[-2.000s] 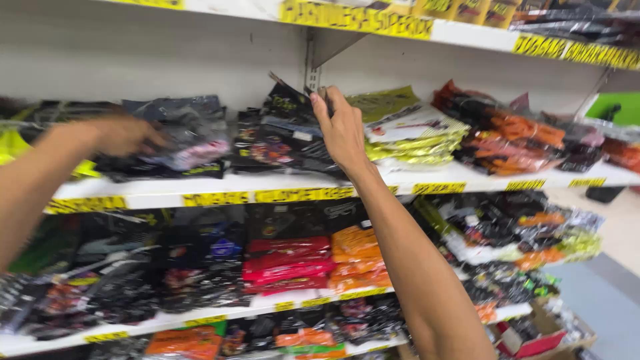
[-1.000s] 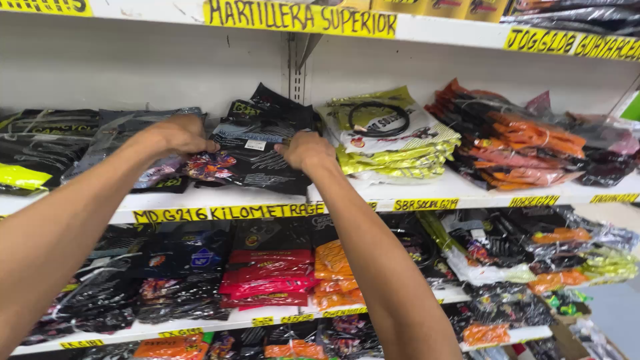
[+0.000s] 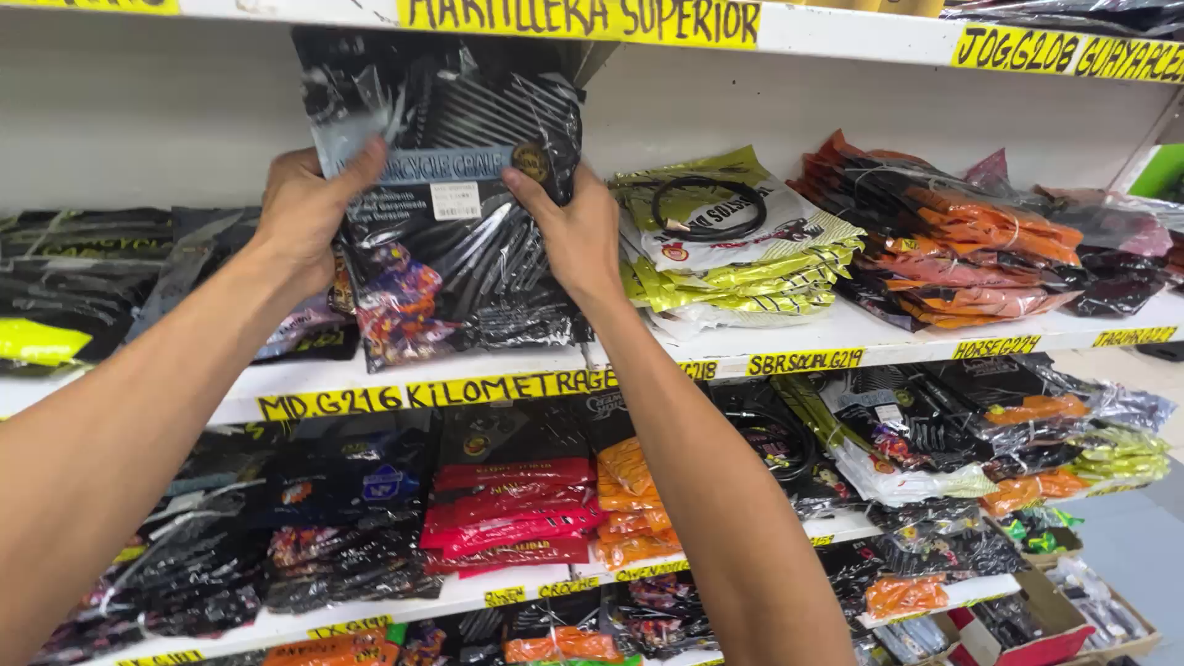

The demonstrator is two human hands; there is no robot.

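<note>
Both hands hold up a black plastic packet of motorcycle cable, which bears printing and a white sticker, above the front of the upper shelf. My left hand grips its left side, thumb on the front. On its right side is my right hand, thumb also across the front and fingers hidden behind. Just right of the packet lies a stack of yellow-green and white cable packets, a coiled black cable showing on top. To the left lie dark packets, partly behind my left forearm.
Orange and black packets lie farther right on the white shelf. A shelf edge with yellow labels runs close above. Below are red packets and orange packets. Open cardboard boxes stand at lower right.
The black packet that lay on the shelf under my hands one second ago is now raised and tilted up. Both hands have closed on its sides.
</note>
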